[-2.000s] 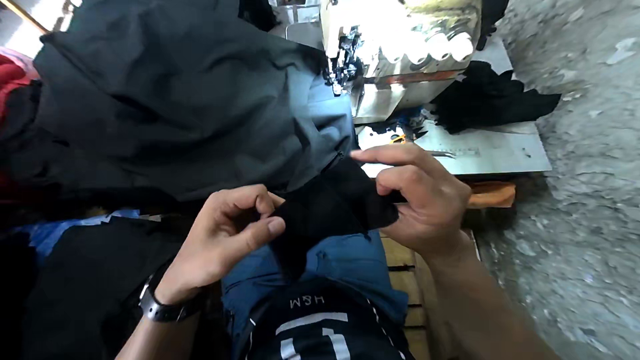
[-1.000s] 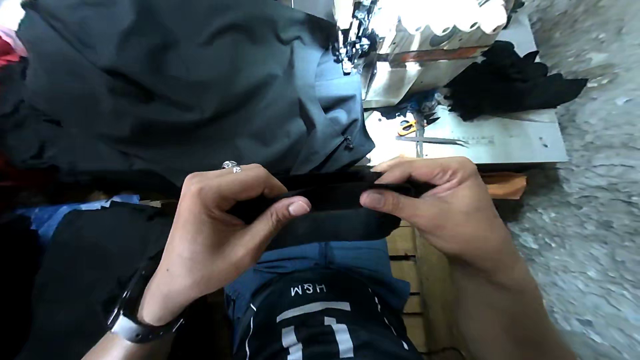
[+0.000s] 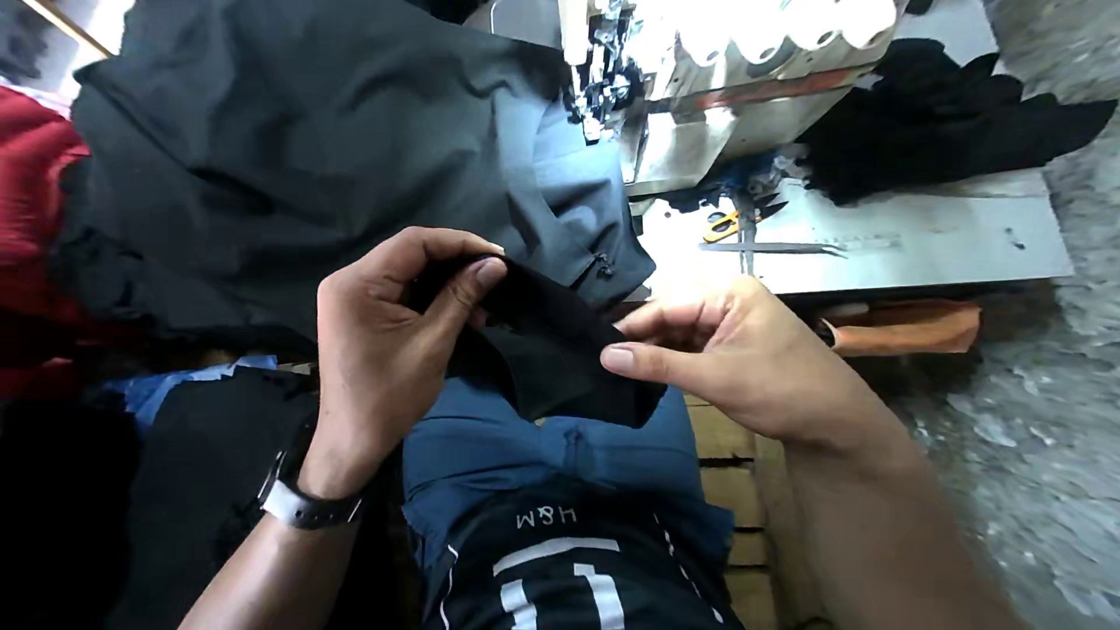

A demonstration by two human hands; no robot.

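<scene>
A folded piece of black fabric hangs between my two hands, above my lap. My left hand pinches its upper left corner between thumb and fingers. At the fabric's right edge, my right hand has its thumb and fingertips close to the cloth; whether they grip it is hard to tell. Just beyond lies a large dark grey cloth, which runs up to the needle area of a sewing machine.
Yellow-handled thread snips and metal tweezers lie on the machine's table. Black cloth pieces are heaped at its far right. An orange object sits below the table edge. Red cloth is at the left.
The black fabric, stretched level between both hands a second ago, now slants down to the right. My right hand's fingers have opened somewhat at its edge.
</scene>
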